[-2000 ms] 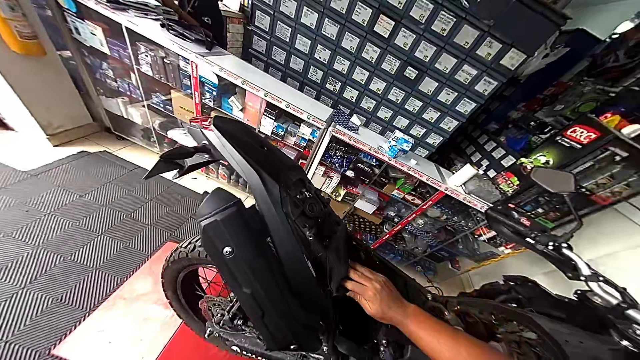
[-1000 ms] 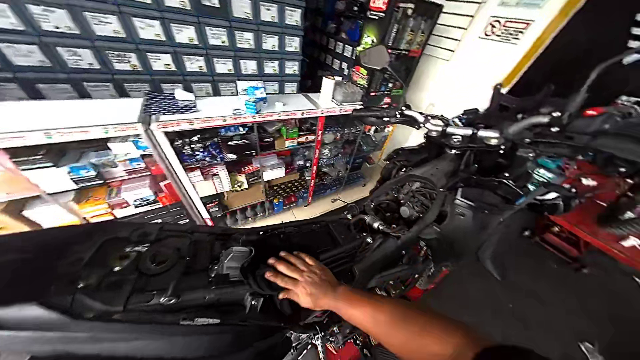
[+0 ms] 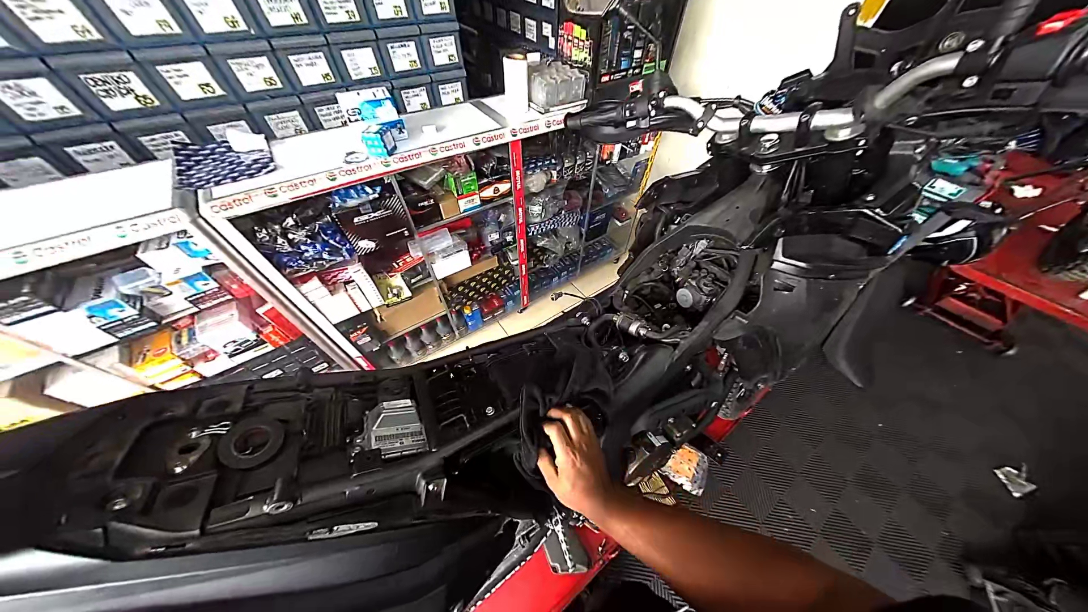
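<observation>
My right hand grips a black cloth at the middle of a partly stripped motorcycle. The cloth is bunched over the frame, just behind the exposed engine parts. Left of the hand lies the open under-seat tray, with a grey electronic module set in it. The motorcycle's silver handlebar is at the upper right. My left hand does not show.
Beyond the motorcycle runs a glass display counter stocked with boxes and bottles. Labelled parts drawers rise behind it. A red metal stand is at the right, and a red lift platform lies below.
The view has swung strongly toward the front of the motorcycle. My right hand was laid flatter on the black material one second ago; now its fingers are curled into the cloth.
</observation>
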